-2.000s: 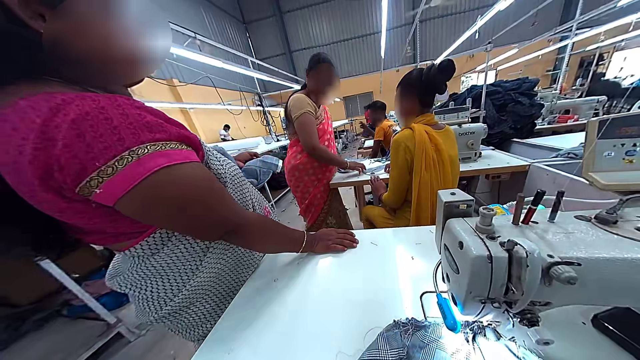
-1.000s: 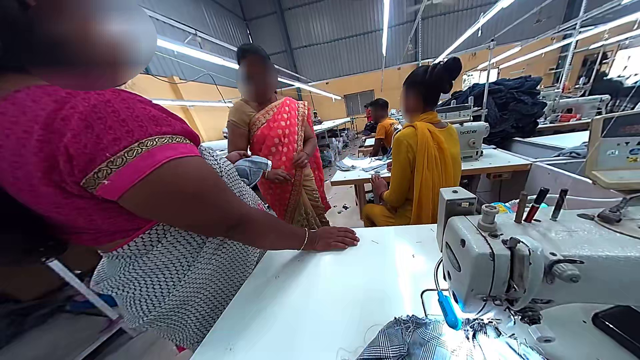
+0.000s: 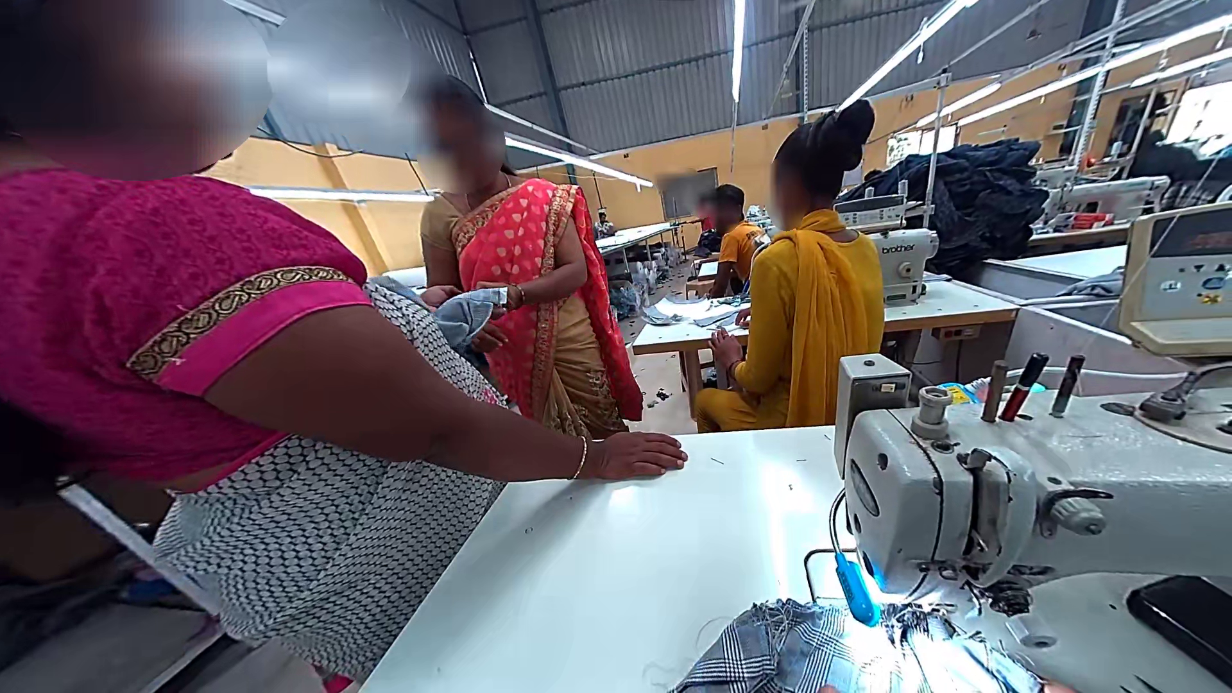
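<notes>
A piece of grey-blue checked fabric [image 3: 770,645] with frayed edges lies under the head of a white industrial sewing machine [image 3: 895,491]. Beside the needle area, a blue-tipped lamp [image 3: 857,589] lights the cloth brightly. Only what look like fingertips of my left hand [image 3: 828,688] and my right hand [image 3: 1055,686] show at the bottom edge, by the cloth; the rest of both hands is out of frame, so their grip cannot be made out.
At left, a person in a pink top rests a hand [image 3: 635,455] flat on the white table [image 3: 577,558]. Behind, a person in a red sari holds denim cloth [image 3: 469,316]. Someone in yellow sits at another table. A black phone-like object [image 3: 1189,616] lies right of the needle area.
The standing person in red has come closer and turned, now holding denim cloth in front. The co-worker's hand stays on the table.
</notes>
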